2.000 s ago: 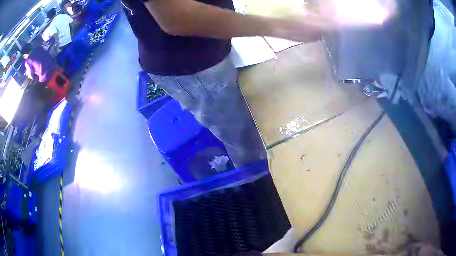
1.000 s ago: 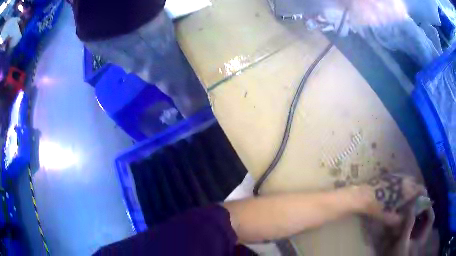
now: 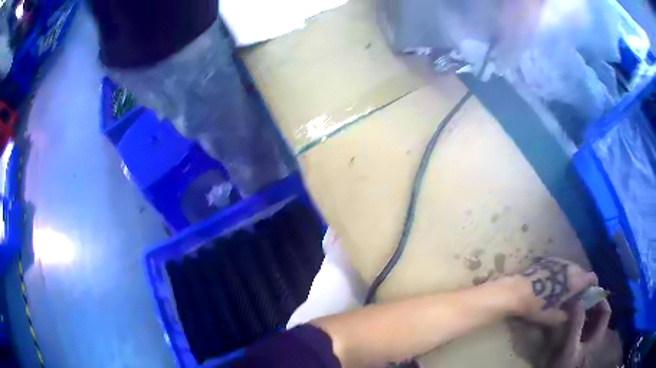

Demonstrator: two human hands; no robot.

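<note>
My left hand, tattooed on its back, reaches over the bench's stained right front part from a dark sleeve at the bottom. A small pale thing with a yellowish tip, like a small squeeze bottle, shows at its fingertips. Fingers just below, near the bottom right, seem to be my right hand; they are blurred, and its hold on anything is hidden. The cardboard-covered bench has dark wet spots beside my left hand.
A blue tray with black ribbed parts lies left of the bench. A black cable crosses the cardboard. A person stands beyond the tray, near blue crates. Plastic bags and a blue bin are at the right.
The view has swung right and down since the oldest frame, bringing my left arm and hand into view. Over the last second the hand has stayed near the bench's right front corner.
</note>
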